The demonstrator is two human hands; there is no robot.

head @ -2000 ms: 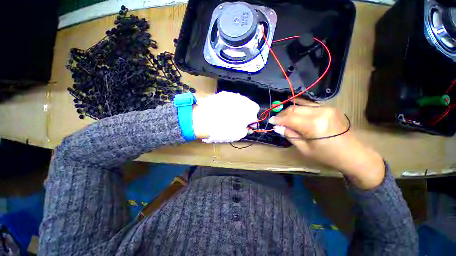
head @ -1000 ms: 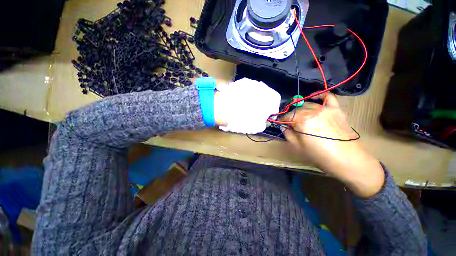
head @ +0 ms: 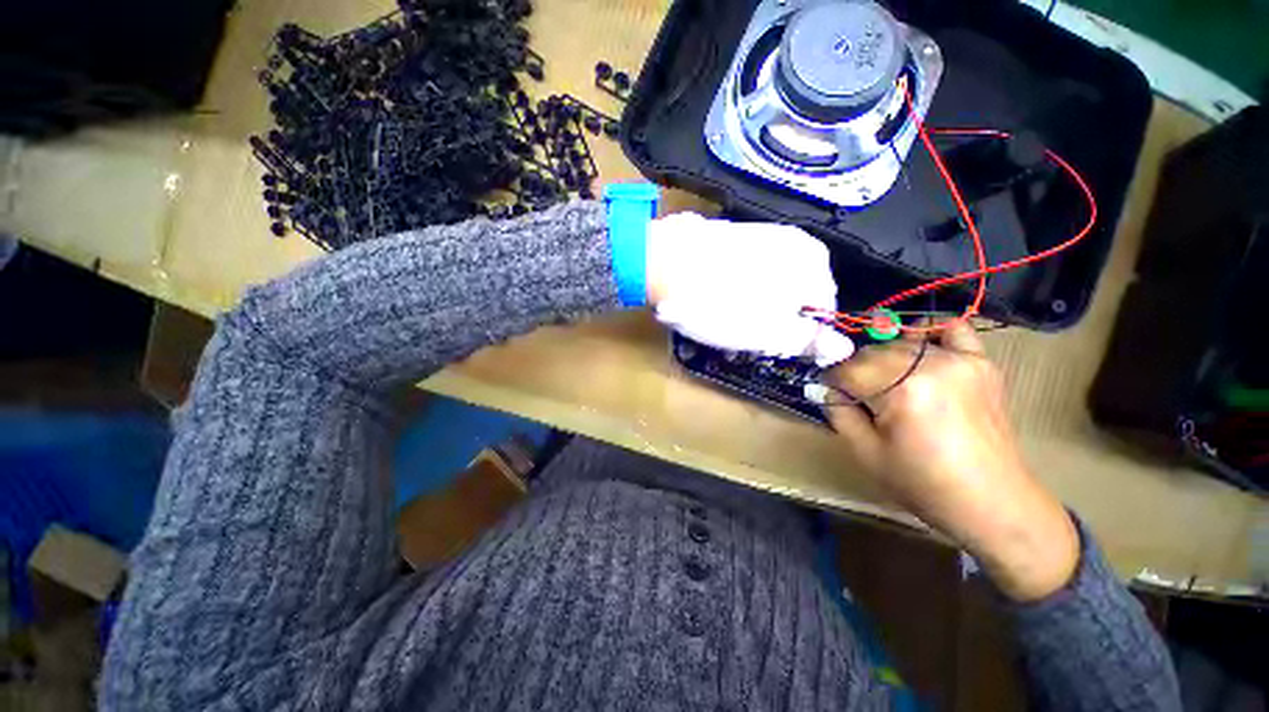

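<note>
The smaller black housing half [head: 745, 376] lies at the bench's near side, mostly under my hands. My left hand [head: 745, 288], in a white glove with a blue wristband, is over it with fingertips at the red lead wires [head: 974, 251]. My right hand [head: 926, 417], bare with white fingertips, is at its right end, its fingertips close to my left ones. What the fingertips pinch is hidden. A green round component [head: 882, 326] shows between the hands. The larger housing half [head: 1099, 181] lies behind, holding the silver speaker driver [head: 841, 63]. The red wires run from the driver to my hands.
A big pile of black button strips [head: 418, 125] lies at the left of the cardboard-covered bench [head: 557, 403]. Another black speaker unit [head: 1197, 306] stands at the right. A pale edge rail [head: 1155, 63] and green belt show at the top right. Dark housings fill the far left.
The view has shifted, so the bench things sit further right. My hands stay at the smaller half, and more of its near edge now shows. The black wire loop lies closer to my right fingers.
</note>
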